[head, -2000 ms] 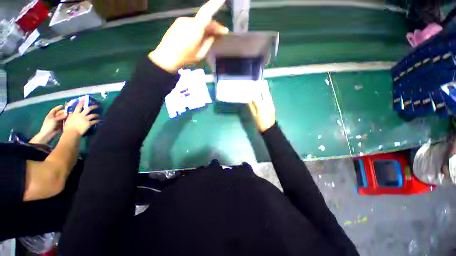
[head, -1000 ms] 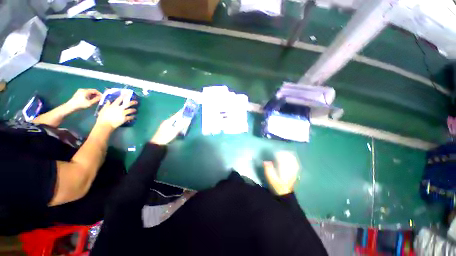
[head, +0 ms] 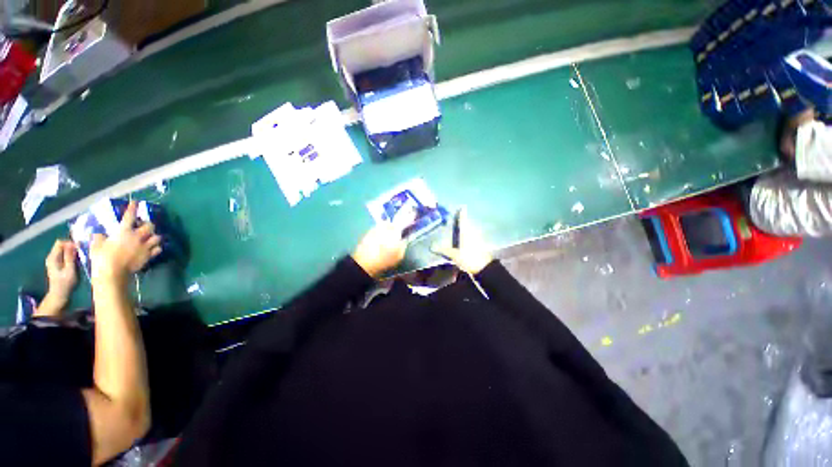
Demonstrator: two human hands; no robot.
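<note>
My left hand holds a small blue and white retail box close in front of my body, near the bench's front edge. My right hand is just right of it, fingers bent around a narrow dark shape; whether it grips something is unclear. A dark blue carton stands beyond my hands with its pale lid raised. Dark and white contents show inside. White printed sheets lie overlapping on the bench, left of the carton.
At the left, another person's hands handle a blue and white box. A blue carton pile is at the far right. A red stool stands on the floor at right. A white box is at back left.
My left hand has moved right with the small box, from left of the sheets to in front of my body. My right hand is now beside it. The head view has turned.
</note>
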